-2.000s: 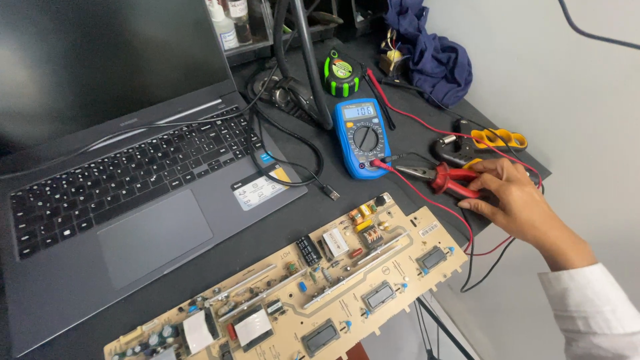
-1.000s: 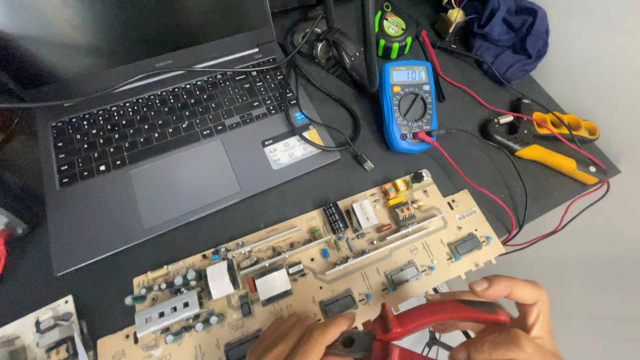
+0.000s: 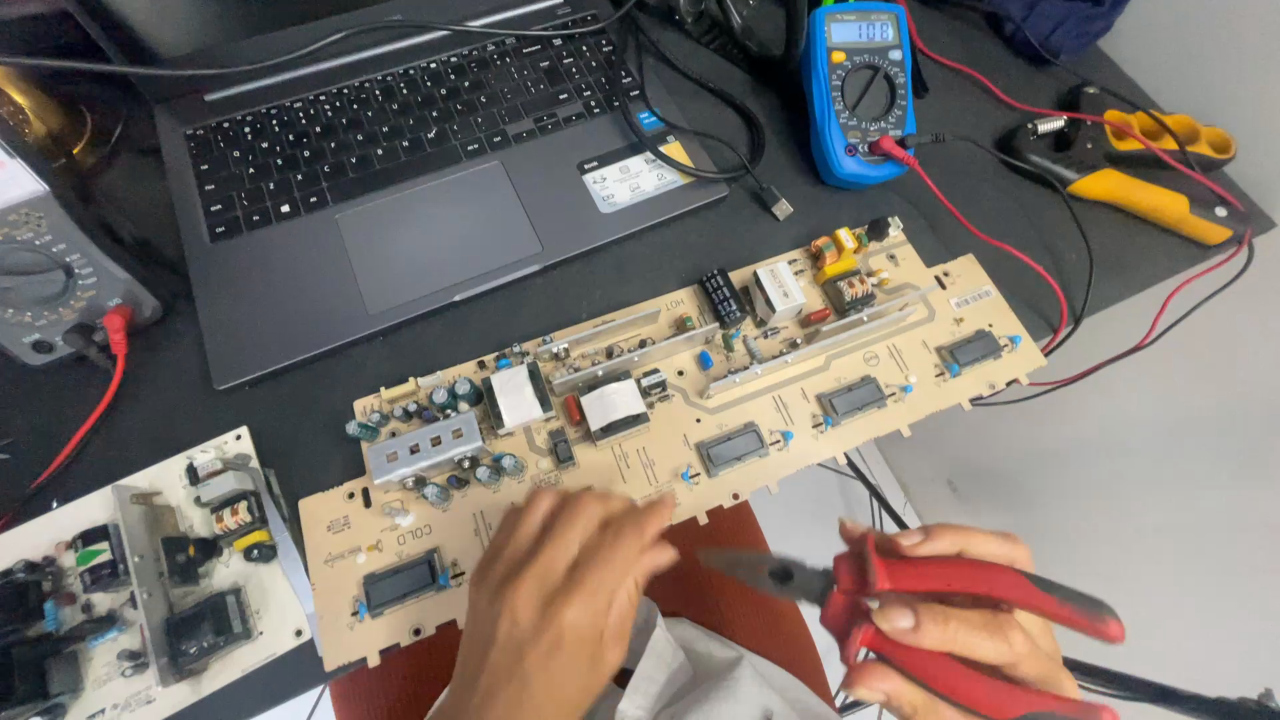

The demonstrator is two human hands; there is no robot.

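Note:
My right hand holds red-handled long-nose pliers by the handles, with the jaws pointing left, beside the near edge of a long tan power supply circuit board. Over that board's lower edge is my left hand, back upward and fingers bent; its fingertips are partly hidden, and whether they touch the board cannot be told. The pliers' tip is a little right of the left fingers, apart from them. Capacitors, transformers and metal heat sinks stand on the board.
An open laptop lies behind the board. A blue multimeter and yellow-black wire strippers are at the back right, with test leads trailing over the table edge. At left are a grey multimeter and a second circuit board.
The pliers have come from beside the blue multimeter to the near side of the board. Both hands were at the pliers a second ago; now my left hand is apart from them.

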